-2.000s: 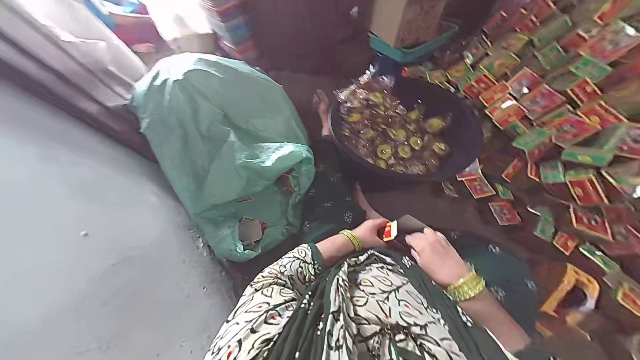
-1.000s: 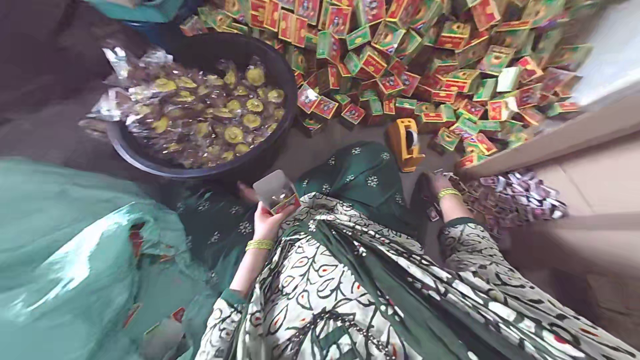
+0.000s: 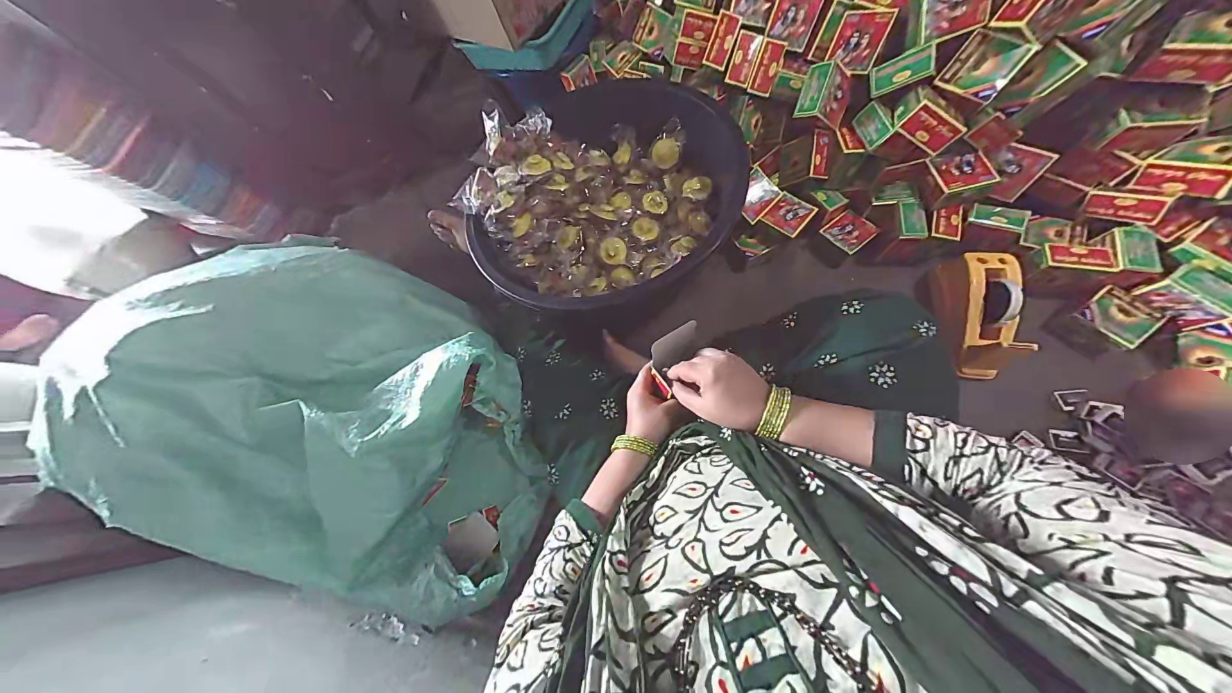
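In my left hand (image 3: 652,406) is a small cardboard box (image 3: 674,346) with its grey flap standing up and a bit of red side showing. My right hand (image 3: 720,390) is at the box's opening, fingers bent together; whether they pinch anything is hidden. Ahead of the hands stands a dark round tub (image 3: 736,173) with many clear-wrapped pieces (image 3: 613,251) bearing yellow discs. A large green plastic bag (image 3: 279,414) lies at the left, its mouth towards me, with flat card pieces (image 3: 472,539) inside.
Many red and green printed boxes (image 3: 929,120) are heaped at the upper right. A yellow tape dispenser (image 3: 984,318) stands right of my knee. Small packets (image 3: 1102,414) lie at the right edge, partly behind a blurred round shape. A teal container (image 3: 539,48) is behind the tub.
One second ago my right hand was away at the right by the small packets; now it is at the box in my left hand. The view has swung noticeably.
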